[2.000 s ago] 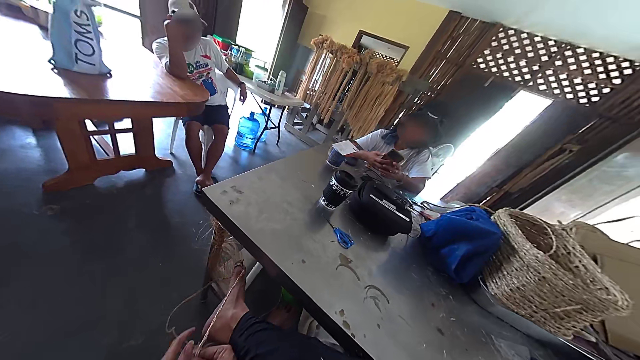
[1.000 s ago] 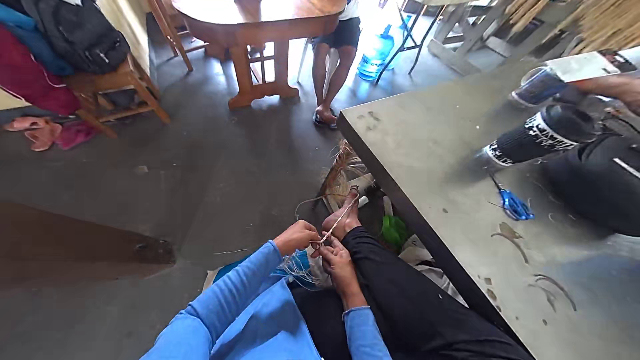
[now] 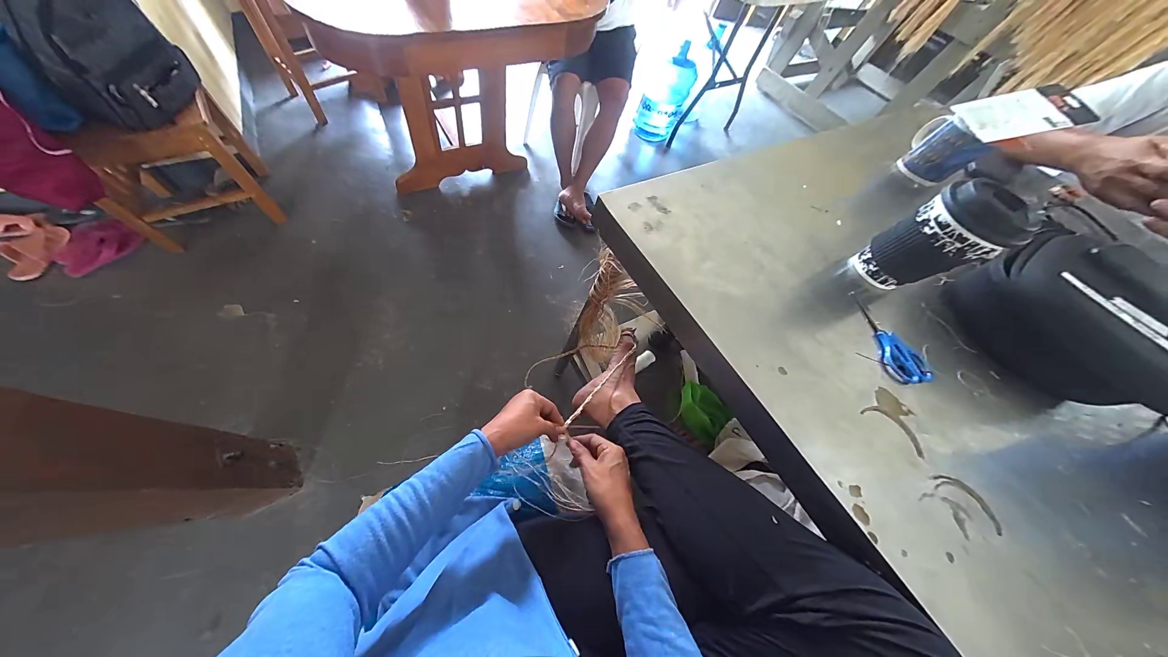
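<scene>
A thin cord of pale plant fibre [image 3: 598,394] runs taut from my big toe down to my fingers. My left hand [image 3: 525,422] pinches it from the left, and my right hand [image 3: 602,470] grips the strands just below, thumb and finger closed. Loose fibre ends hang under both hands, over a blue plastic bag [image 3: 525,474]. My bare foot [image 3: 613,388] is raised beside the table's edge. A bundle of tan fibre [image 3: 602,301] hangs beyond the foot, partly behind the table corner.
The grey table [image 3: 730,219] at right bears blue-handled scissors [image 3: 902,358], a black cup [image 3: 944,234], a glass mug [image 3: 940,151] and a black case [image 3: 1077,315]. Another person's hand [image 3: 1118,173] is at upper right. A seated person's legs [image 3: 584,119] show ahead. A chair [image 3: 201,146] with bags stands at left.
The view has swung down and left since two seconds ago. Both hands, only partly seen at the lower edge then, now show whole. Since one second ago they remain together at the cord.
</scene>
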